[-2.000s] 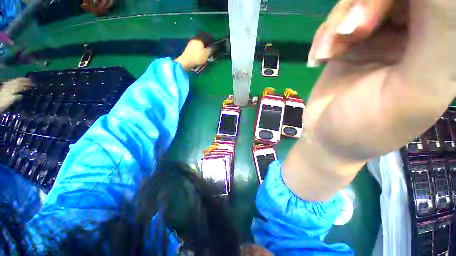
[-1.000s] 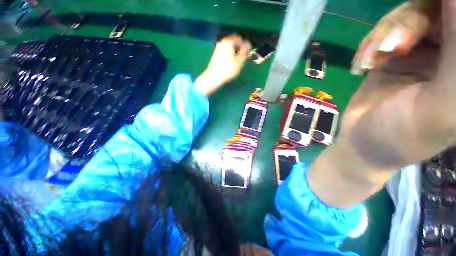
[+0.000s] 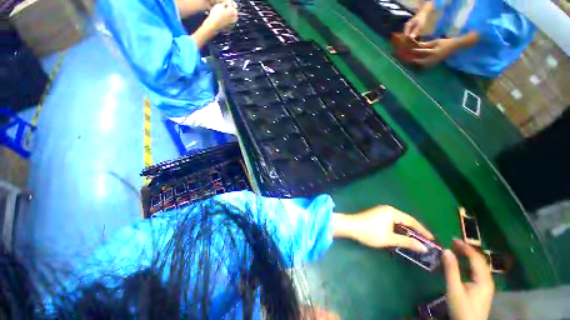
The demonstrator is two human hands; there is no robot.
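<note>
My left hand [image 3: 392, 230] comes in from the lower left in a blue sleeve. It grips a small display module [image 3: 419, 253] with a dark screen, a pale border and a dark red edge. The module is held tilted over the green bench. My right hand [image 3: 470, 282], at the lower right, has its fingertips at the module's right end; whether they grip it is unclear. Another module [image 3: 470, 229] lies beyond my hands. A darker one [image 3: 495, 262] is partly behind my right fingers. Part of another module [image 3: 432, 309] shows at the bottom edge.
Black trays [image 3: 312, 119] cover the bench left of my hands. A filled tray [image 3: 194, 187] is low at the left. A small module [image 3: 374, 95] and a thin white frame [image 3: 472, 102] lie farther up. A person in blue across the line holds an orange-brown block [image 3: 406, 49]. Another person's hands are upper left.
The view has swung left. My right hand has moved from close to the camera down to the module. My left hand now clearly holds a module. The stacked modules have left view.
</note>
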